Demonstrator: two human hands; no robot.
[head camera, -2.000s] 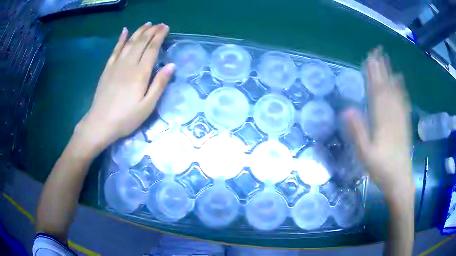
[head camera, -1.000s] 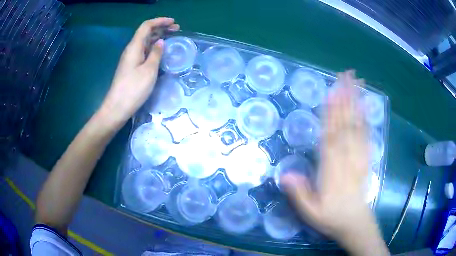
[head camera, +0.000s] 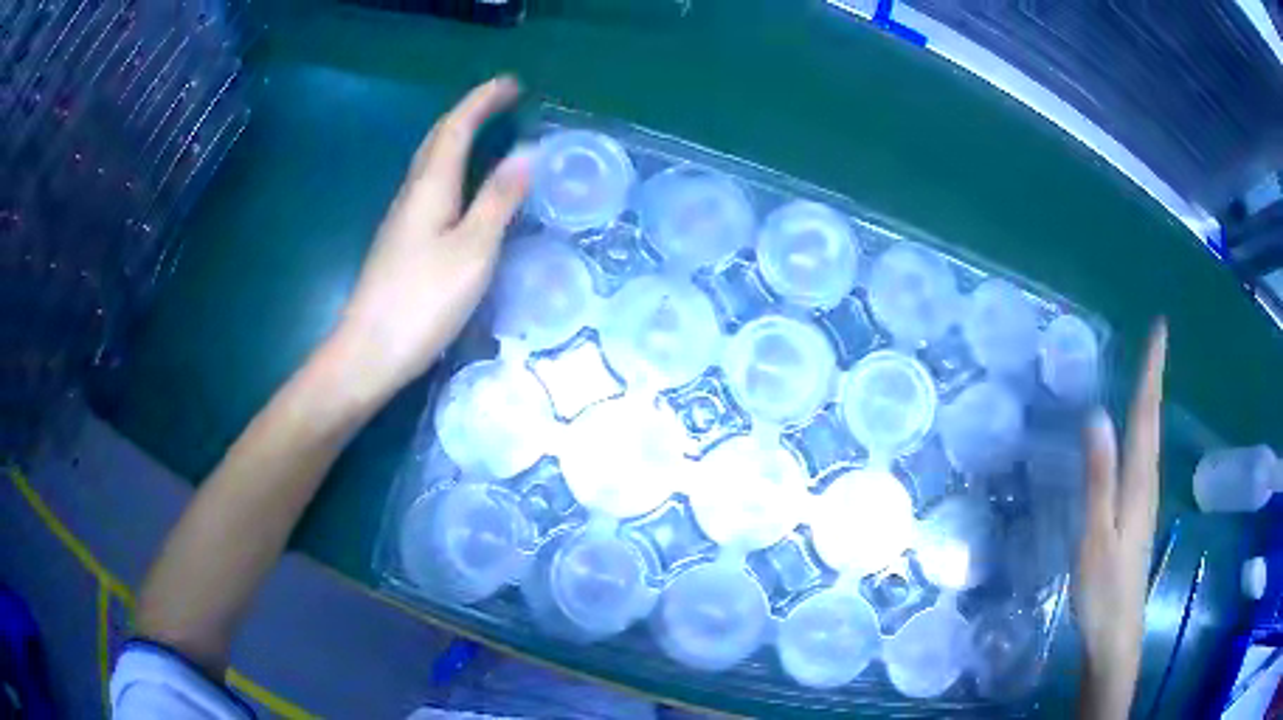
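Observation:
A clear blister tray (head camera: 615, 255) lies on the green mat, tilted in view, with several round frosted clear lenses (head camera: 781, 369) in its pockets. Strong glare whitens its middle. The edges look doubled, but I cannot tell if a lid or second tray is there. My left hand (head camera: 443, 253) is at the upper left edge, fingers apart, thumb by the corner lens; whether it grips the edge is unclear. My right hand (head camera: 1119, 535) stands on edge along the tray's right side, slightly blurred, thumb apart from the fingers, holding nothing visible.
A white translucent bottle (head camera: 1234, 480) and a small white piece (head camera: 1254, 577) are at the right. Two thin sticks, perhaps brushes (head camera: 1186, 619), lie right of my right hand. Stacked trays (head camera: 113, 183) rise at the left. A dark object (head camera: 479, 7) is at the back edge.
My right hand has moved off the tray's right part to its right side. The tray sits further right and lower in view, partly because the camera view has shifted. My left hand stays by its upper left edge.

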